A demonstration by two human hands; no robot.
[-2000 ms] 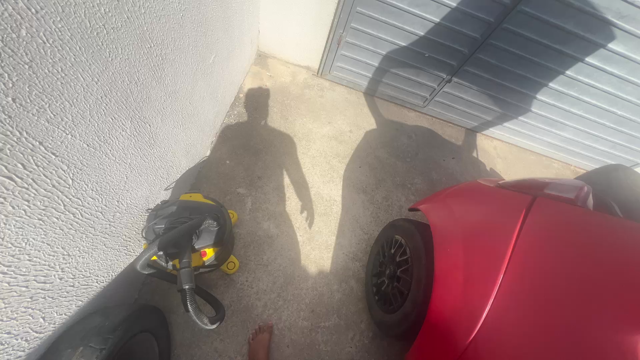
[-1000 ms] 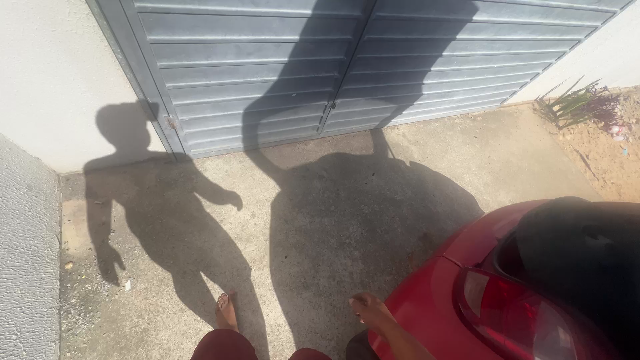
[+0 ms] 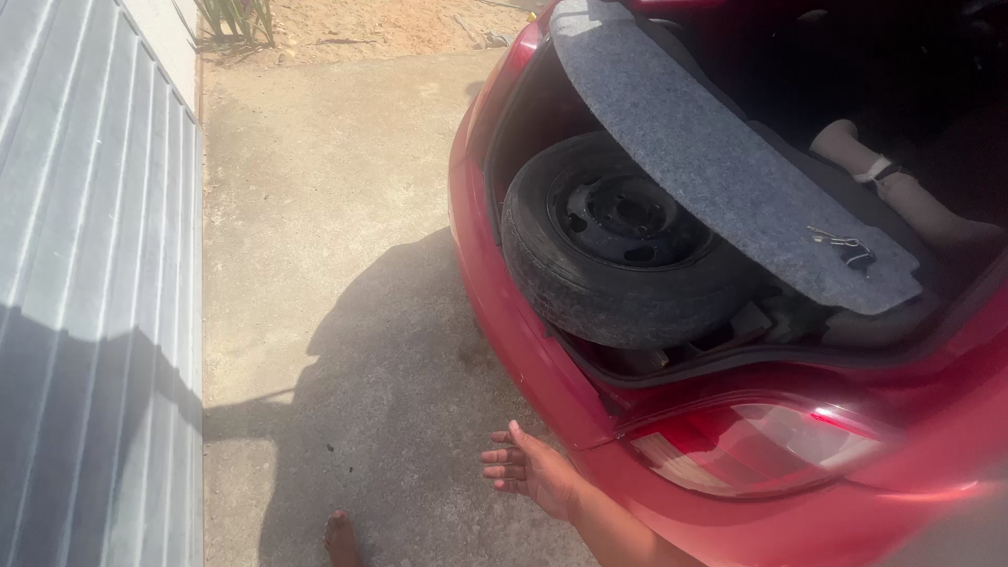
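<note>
My right hand [image 3: 537, 471] hangs beside the rear corner of a red car, near the bumper [image 3: 504, 315] and just left of the tail light [image 3: 756, 449]. Its fingers are apart and nothing is in them. A spare wheel with a black steel rim [image 3: 622, 213] lies tilted in the car's uncovered trunk. Over part of the wheel leans a grey carpeted parcel shelf [image 3: 709, 142], with a small metal object [image 3: 843, 242] that looks like keys on it. My left hand is out of view.
A ribbed metal garage door [image 3: 87, 236] stands at the left. The concrete floor [image 3: 331, 157] runs between it and the car. Green plants [image 3: 236, 20] and sandy soil [image 3: 378, 27] lie at the top. My bare foot [image 3: 340, 535] shows at the bottom.
The view has swung far to the right, from the yellow and black machine by the wall to the car's trunk. My right hand remains near the car's rear corner, as a second ago.
</note>
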